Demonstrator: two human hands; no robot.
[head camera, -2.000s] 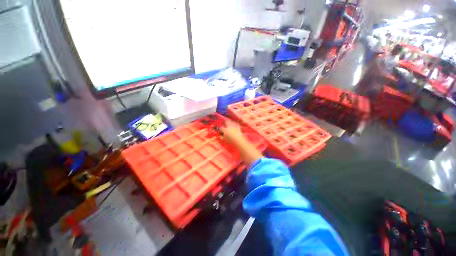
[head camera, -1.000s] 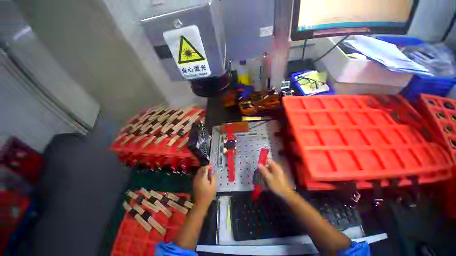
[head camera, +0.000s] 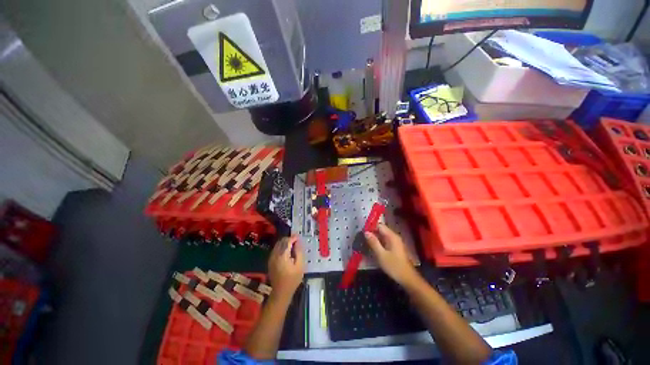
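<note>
My right hand (head camera: 385, 251) grips a red-strap wristwatch (head camera: 374, 216) by its dark middle, tilted over the lower right of the perforated plate (head camera: 351, 207). Another red-strap wristwatch (head camera: 323, 232) lies upright in the view along the plate's left part, its head at the small positioning jig (head camera: 314, 207). My left hand (head camera: 286, 263) is at the plate's lower left edge with its fingers curled together. Whether it holds anything small cannot be told.
Laser head (head camera: 284, 110) above the plate. Stacked trays of cream watches (head camera: 203, 208) and a tray (head camera: 184, 338) with several more stand left. Large red trays (head camera: 470, 182) stand right. A keyboard (head camera: 370, 310) lies below the plate.
The view has turned from the right-hand trays to the plate. Since the last earlier frame, the held red watch has tilted more and shifted slightly left at its lower end. The other red watch stays at the jig.
</note>
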